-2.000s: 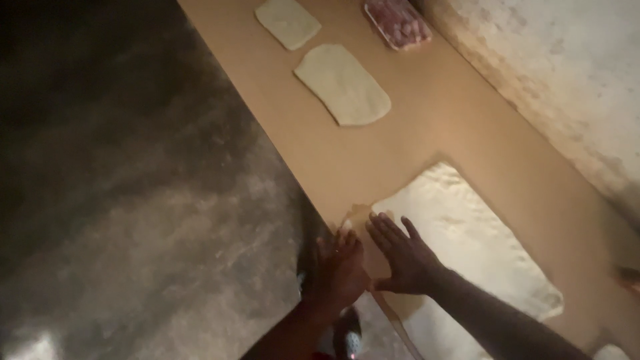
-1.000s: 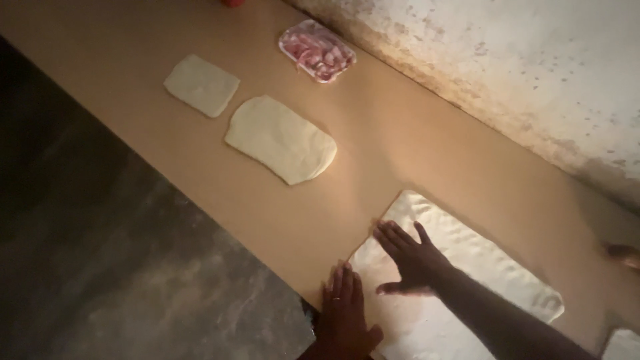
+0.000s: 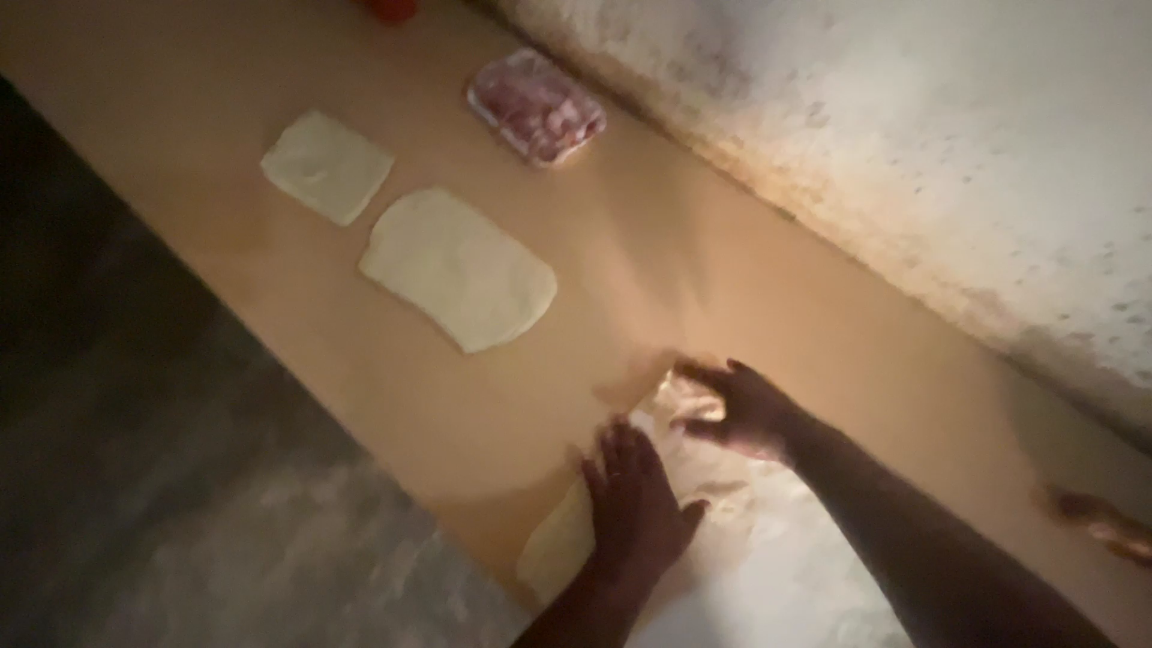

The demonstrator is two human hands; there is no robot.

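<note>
A large sheet of pale dough point(image 3: 792, 549) lies at the lower right on the brown tabletop. My left hand point(image 3: 639, 495) rests palm down on its near side, fingers slightly apart. At the sheet's far corner, my right hand point(image 3: 742, 409) curves over the edge with thumb and fingers apart; whether it pinches the dough is too blurred to tell. Up and to the left lie a rounded flat piece of dough point(image 3: 459, 270) and a smaller, squarish one point(image 3: 327, 168). Neither is touched by a hand.
Near the wall point(image 3: 900, 162) sits a tray of pinkish meat point(image 3: 538, 108). A red object point(image 3: 391, 9) shows at the top edge. Another person's hand point(image 3: 1098, 522) is blurred at the right. The table point(image 3: 297, 306) borders a dark floor on the left.
My left hand has moved up along the dough's edge, closer to my right hand. My right hand has shifted to the far corner of the sheet. The view has swung noticeably since the oldest frame.
</note>
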